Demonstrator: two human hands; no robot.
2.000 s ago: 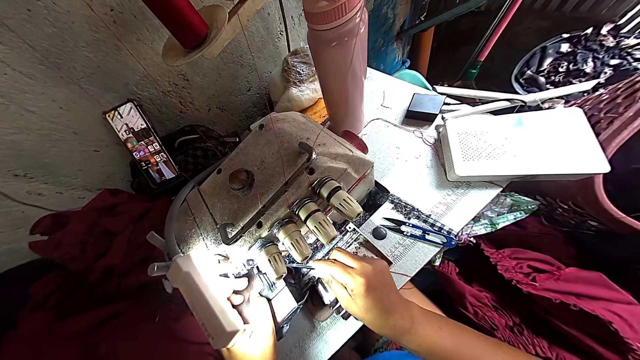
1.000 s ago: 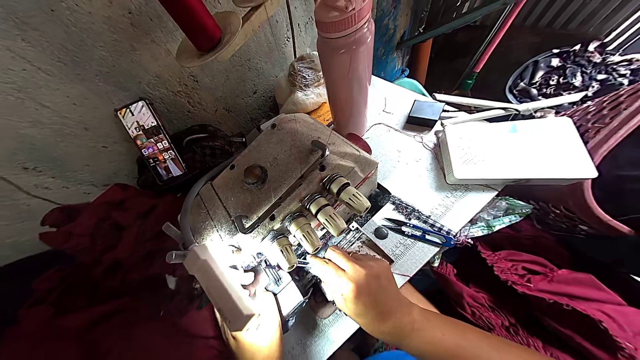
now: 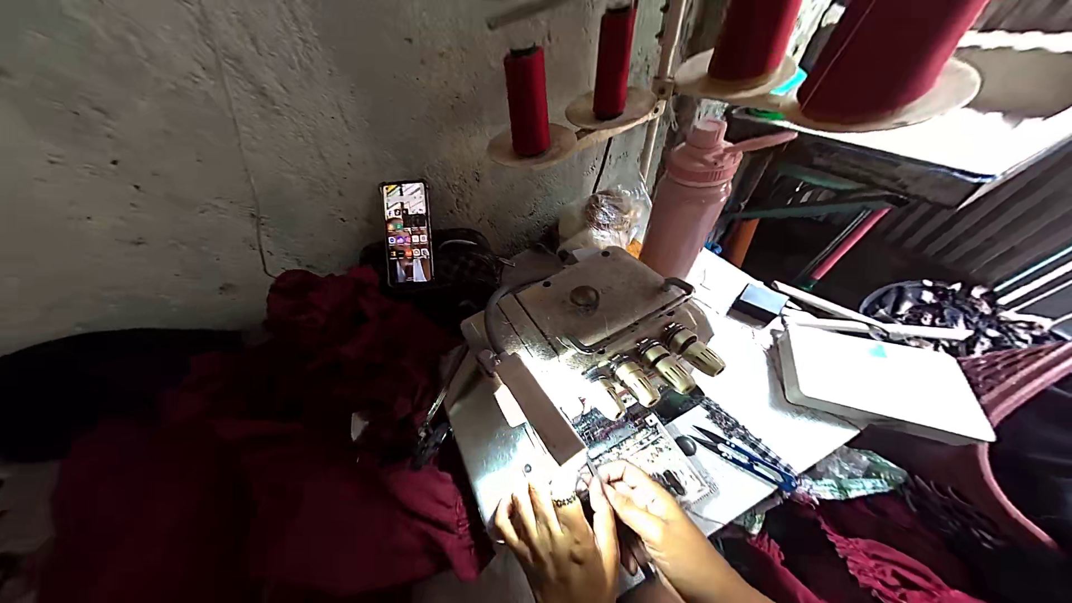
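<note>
An overlock sewing machine (image 3: 578, 310) with a row of cream tension knobs (image 3: 666, 366) stands on the white table. A bright lamp (image 3: 540, 409) juts from its left side. Just below the lamp, my left hand (image 3: 557, 536) lies palm down at the front of the machine, fingers spread; whether it pins anything is unclear. My right hand (image 3: 641, 502) meets it at the fingertips, thumb and finger pinched on a small thin item, too small to name. Blue-handled thread snips (image 3: 745, 456) lie to the right of the machine's open looper area (image 3: 653, 456).
Dark red fabric (image 3: 360, 494) is heaped at left, more (image 3: 871, 553) at lower right. Behind stand a phone (image 3: 407, 233), a pink bottle (image 3: 691, 197) and red thread cones (image 3: 526, 100). A white box (image 3: 883, 381) and small black box (image 3: 758, 303) lie at right.
My right hand has moved from beside the tension knobs to the front of the machine, where it meets my left hand. The view has shifted, showing more thread cones.
</note>
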